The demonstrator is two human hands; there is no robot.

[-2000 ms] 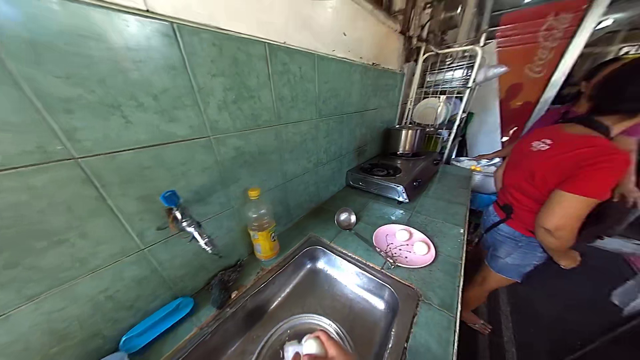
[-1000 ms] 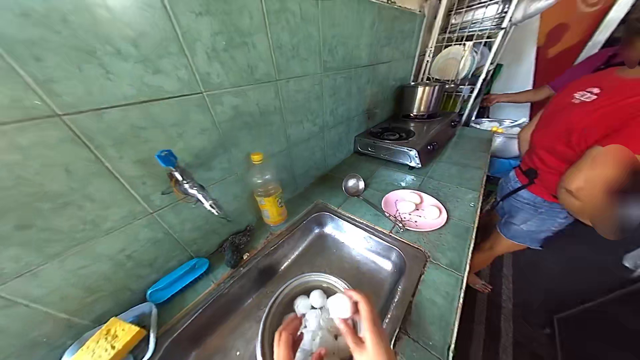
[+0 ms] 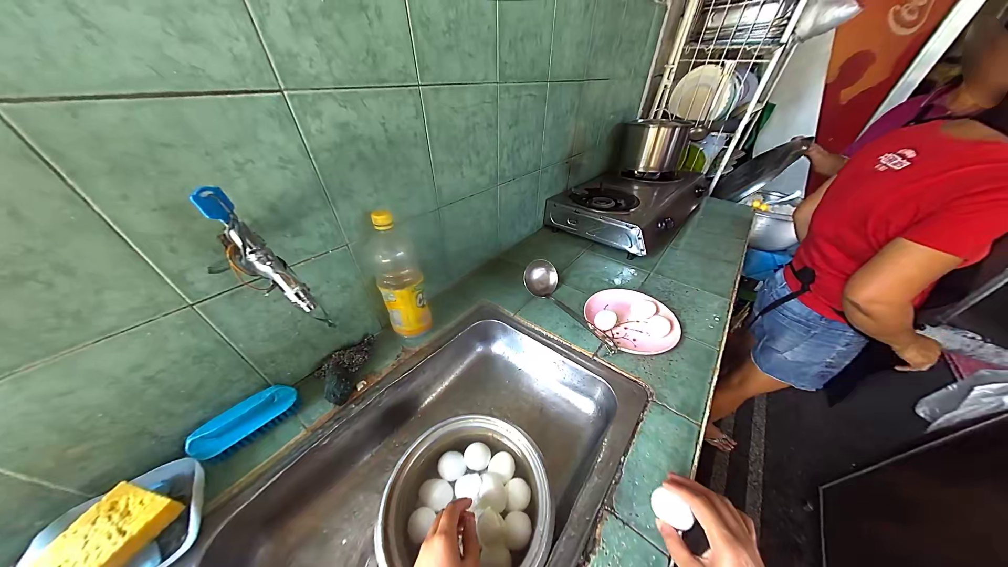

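My right hand (image 3: 713, 524) holds a white egg (image 3: 672, 508) between thumb and fingers, over the tiled counter's edge right of the sink. My left hand (image 3: 450, 539) is over the near side of a round metal pot (image 3: 543, 504), its fingers at the several white eggs (image 3: 476, 457) inside; whether it grips one cannot be told. The pot sits in the stainless steel sink (image 3: 504, 354). Past the sink's far right corner, a pink plate (image 3: 632, 343) bears white eggs, with a metal ladle (image 3: 541, 278) beside it.
Along the wall are a faucet (image 3: 268, 264), a plastic bottle (image 3: 403, 295), a blue brush (image 3: 242, 421) and a yellow sponge (image 3: 110, 528) in a tub. A gas stove (image 3: 630, 213) bears a pot (image 3: 654, 146). A person in a red shirt (image 3: 906, 213) stands at right, another person behind.
My right hand has moved right, out from over the pot, with an egg in it. The person behind the one in red now holds up a dark round lid or pan.
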